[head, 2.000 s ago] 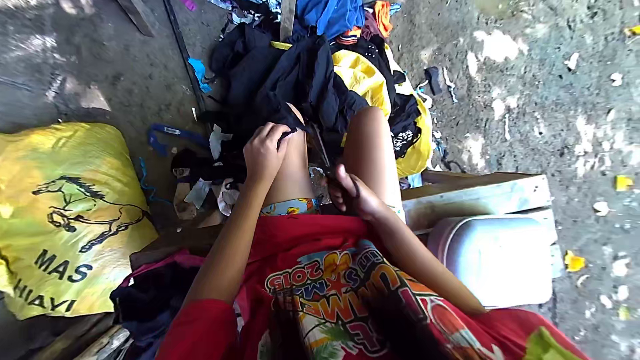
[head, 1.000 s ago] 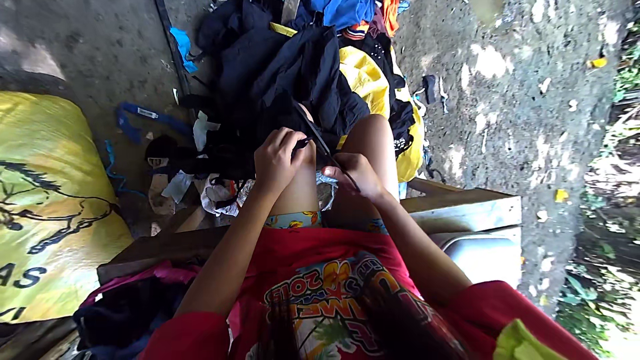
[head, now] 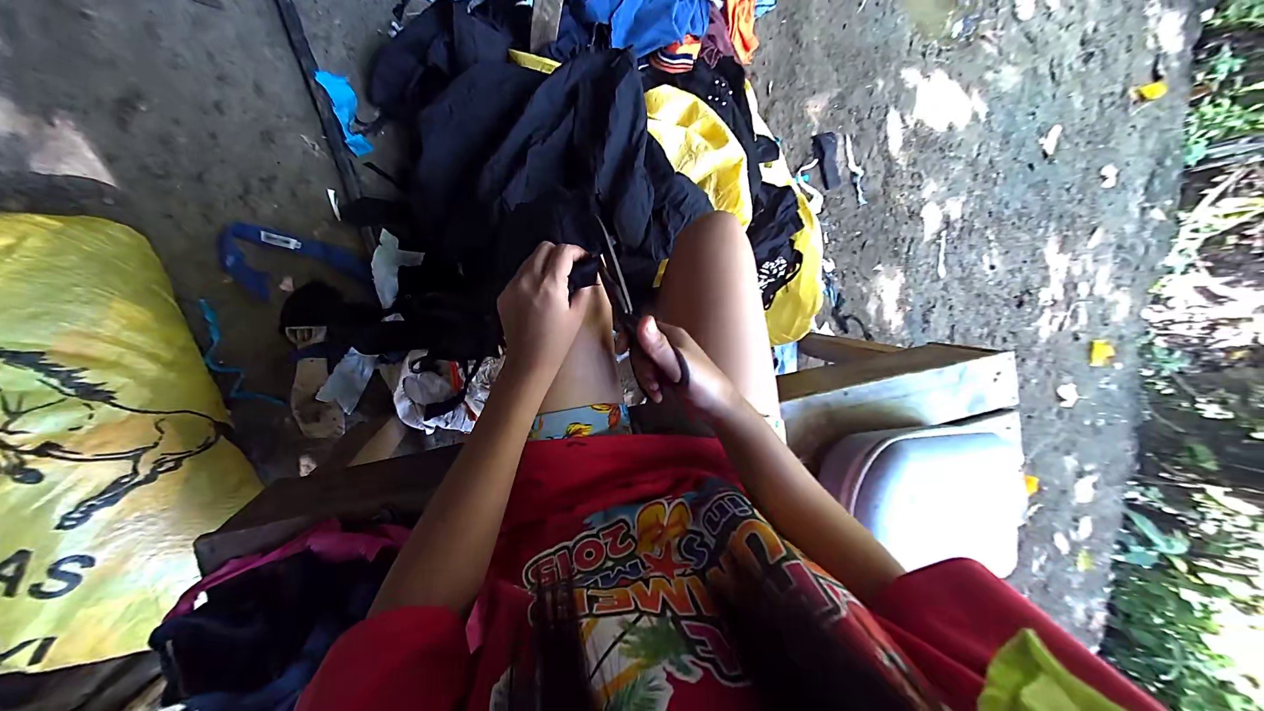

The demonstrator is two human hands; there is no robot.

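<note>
My left hand [head: 541,304] is closed on a bunched edge of black cloth [head: 533,148] above my left thigh. That cloth spreads forward from my knees over a heap of garments. In my right hand [head: 681,370] is a pair of dark-handled scissors [head: 616,272], with a finger loop showing near my fingers. The blades point forward, just right of my left hand and close against the black cloth. Whether they are cutting into it cannot be told.
A yellow printed sack [head: 99,444] lies at the left. Beside me on the wooden bench [head: 889,390] is a pale rounded container [head: 938,494]. Dark and pink clothes [head: 267,612] lie at lower left. A yellow sack [head: 696,138] shows under the heap; fabric scraps [head: 390,267] litter the ground.
The scissors have swung from pointing up and left across the black cloth to pointing nearly straight forward beside my left hand. My left hand keeps its hold on the cloth.
</note>
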